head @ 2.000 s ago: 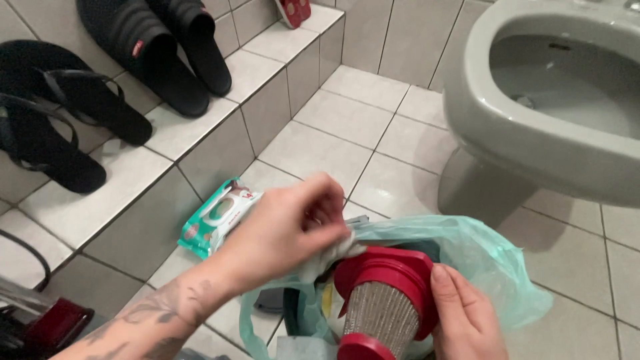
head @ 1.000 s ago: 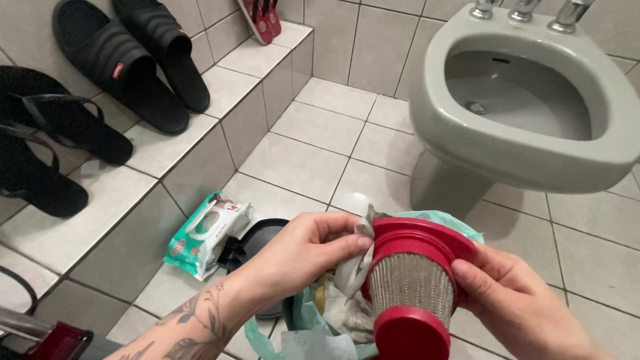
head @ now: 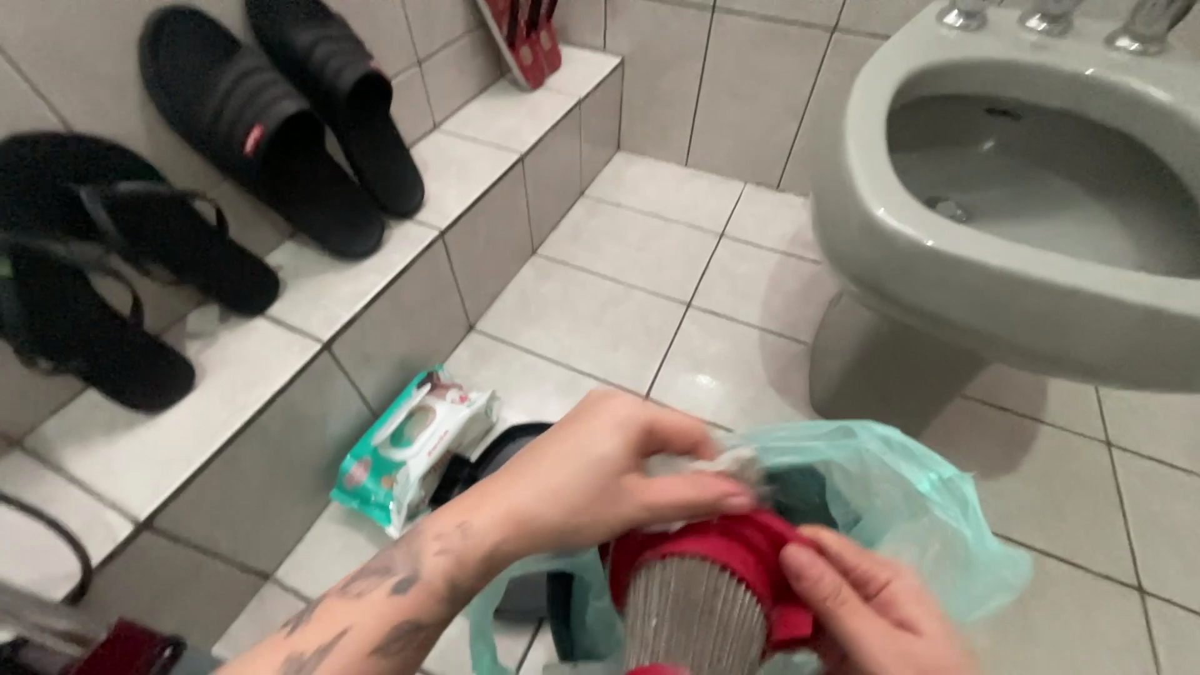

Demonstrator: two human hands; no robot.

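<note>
A pleated vacuum cleaner filter with a red plastic frame [head: 694, 609] is at the bottom centre, over a thin green plastic bag [head: 900, 506]. My right hand [head: 872, 600] grips the right side of its red rim between thumb and fingers. Pinched in my left hand [head: 619, 469] is a crumpled whitish wipe [head: 736, 464], pressed to the far edge of the rim. Dark contents show inside the bag, too blurred to name. Behind my left wrist, a black plastic part [head: 511, 445] lies partly hidden on the floor.
A pack of wet wipes [head: 412, 450] lies on the tiled floor by a tiled ledge [head: 375, 300]. Black slides [head: 272, 131] and black flip-flops [head: 141, 234] lean along the ledge, with red items [head: 530, 47] farther back. A grey bidet [head: 1012, 253] stands at right. A dark red object [head: 131, 647] is at lower left.
The filter and both hands sit lower in view than one second ago. My left hand has moved from the rim's left side to its far edge. More of the green bag shows at right.
</note>
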